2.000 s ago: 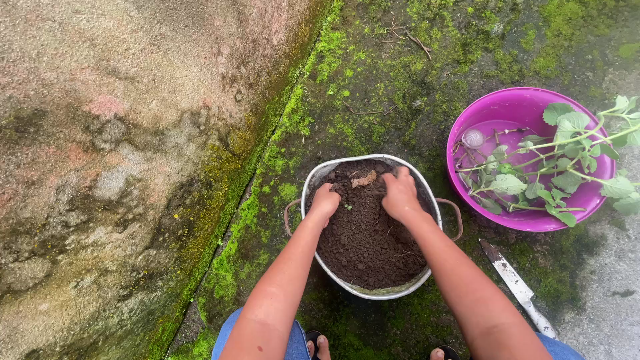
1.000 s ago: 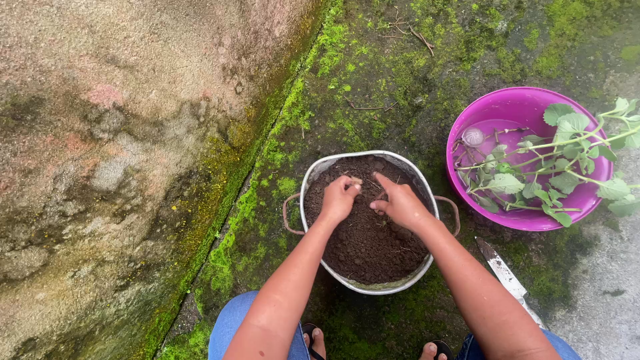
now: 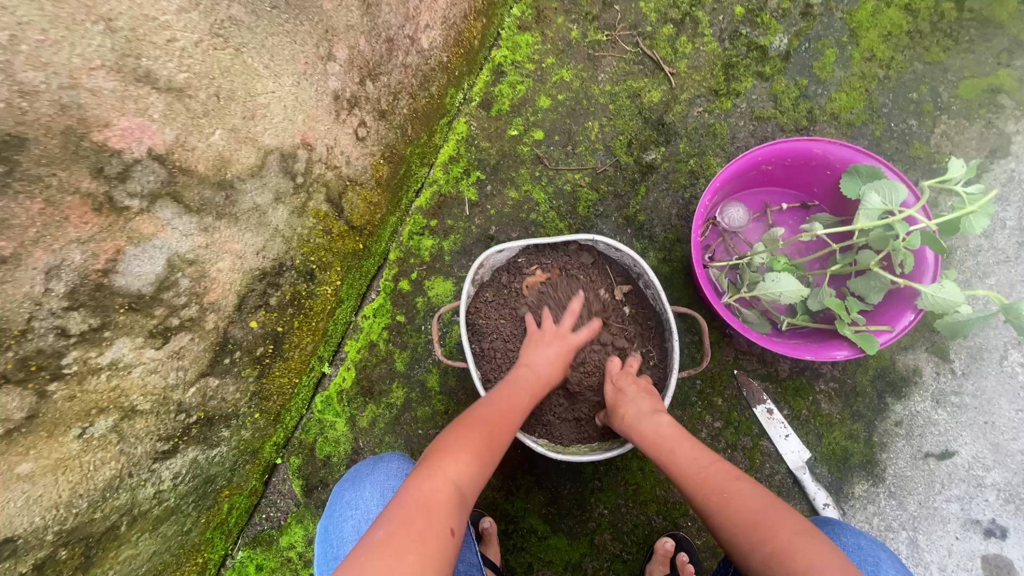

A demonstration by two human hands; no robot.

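A round metal pot with two side handles stands on the mossy ground, holding dark loose soil. Over the middle of the soil my left hand is spread, fingers apart, and some soil near its fingertips is blurred by motion. My right hand rests low at the right side of the soil, fingers slightly bent; nothing is seen in it, though its palm is hidden. Dry leaf bits lie on the soil near the far rim.
Right of the pot, a magenta plastic basin holds leafy green cuttings and a small clear round object. A soil-stained knife lies below it. A rough stone or concrete slab fills the left side.
Both hands were close together near the far part of the pot, the left pinching a small piece. Now the left hand is spread and both are lower over the soil.
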